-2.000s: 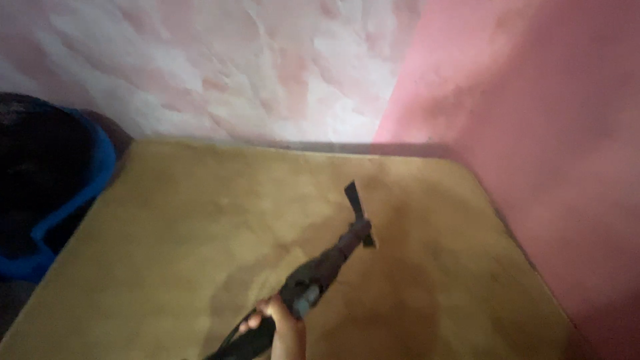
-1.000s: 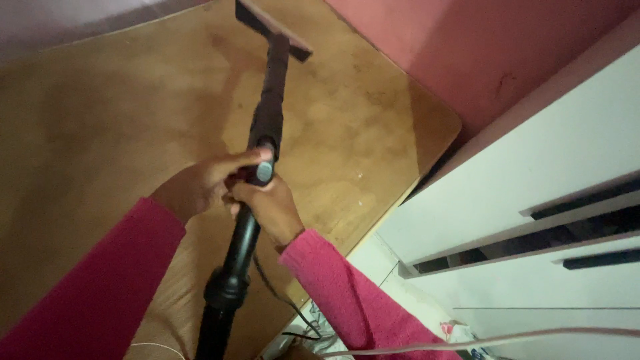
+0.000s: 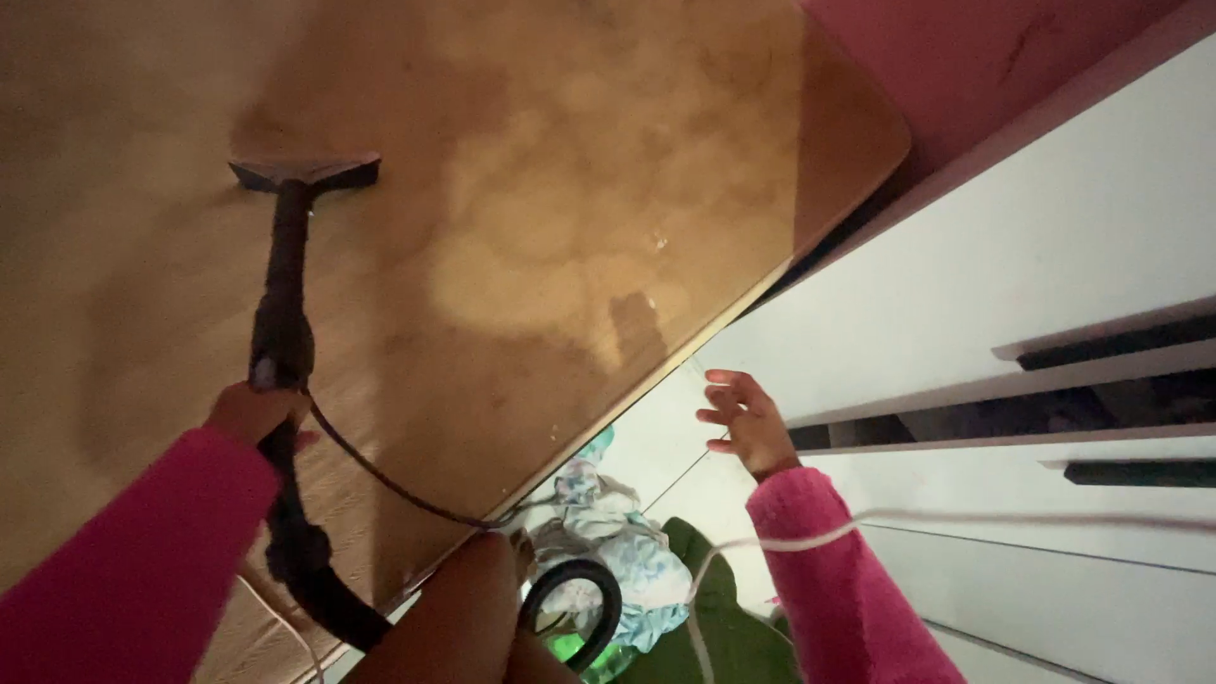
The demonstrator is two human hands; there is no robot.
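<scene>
My left hand, in a pink sleeve, grips the handle of a black vacuum or extractor wand. The wand's wide flat nozzle rests on a tan mattress-like surface with darker, wet-looking patches. From the handle a black hose bends down past the surface's edge, and a thin dark tube runs beside it. My right hand holds nothing; its fingers are spread over the floor between the tan surface and a white drawer unit.
White drawers with black handles stand at the right, one partly open. Crumpled light cloths and a green cloth or mat lie on the tiled floor. A white cord crosses my right sleeve. My leg is at the bottom.
My right hand, on the wand beside my left hand one second ago, has let go and moved away to the right. The left hand still holds the wand. The view has shifted.
</scene>
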